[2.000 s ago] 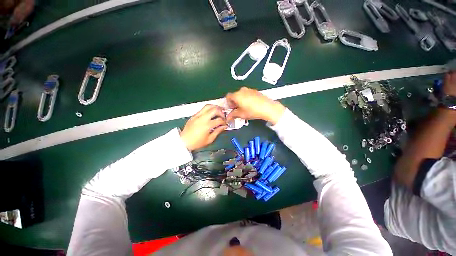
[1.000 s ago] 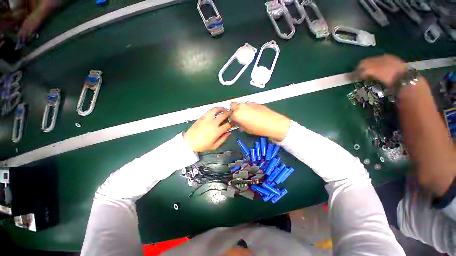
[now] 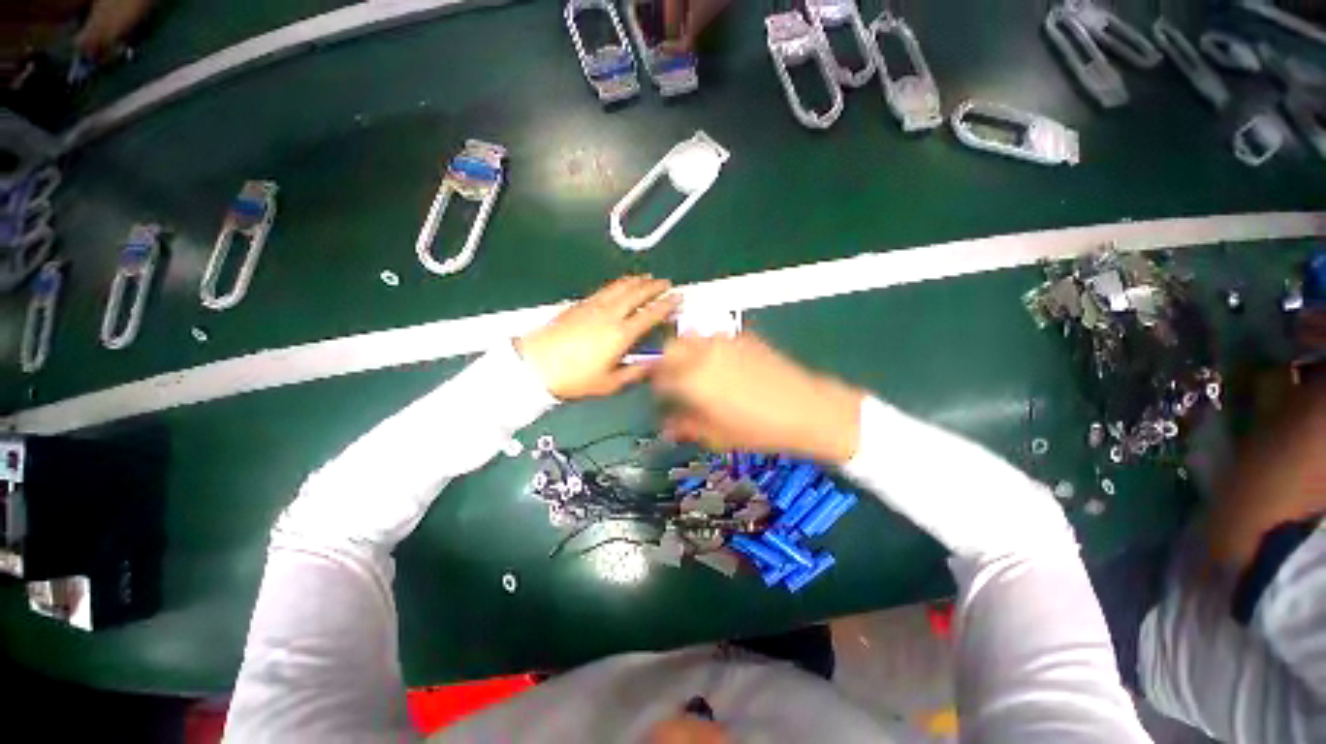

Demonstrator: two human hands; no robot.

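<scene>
My left hand [image 3: 593,343] rests at the near side of the white strip, fingers over a device housing [image 3: 710,317] whose white end shows beyond my hands. My right hand [image 3: 756,395] is blurred, its fingertips close to the left fingers. A bit of blue shows between the hands; whether it is a battery in the fingers or in the housing is unclear. Just below lies a pile of blue batteries [image 3: 797,512] with grey-green circuit boards [image 3: 701,518] and dark lead wires [image 3: 604,504] fanning left.
Beyond the white strip [image 3: 364,349], one empty housing [image 3: 628,218] and a filled housing [image 3: 463,211] lie on the belt, with more filled ones left and empty ones right. A neighbour's pile [image 3: 1112,313] and a blurred arm are at right. A black object [image 3: 102,531] is at left.
One of the two empty housings beyond the strip is gone from its place. A filled housing now lies left of centre on the belt. My right hand moved slightly nearer me. A hand appears at the far side.
</scene>
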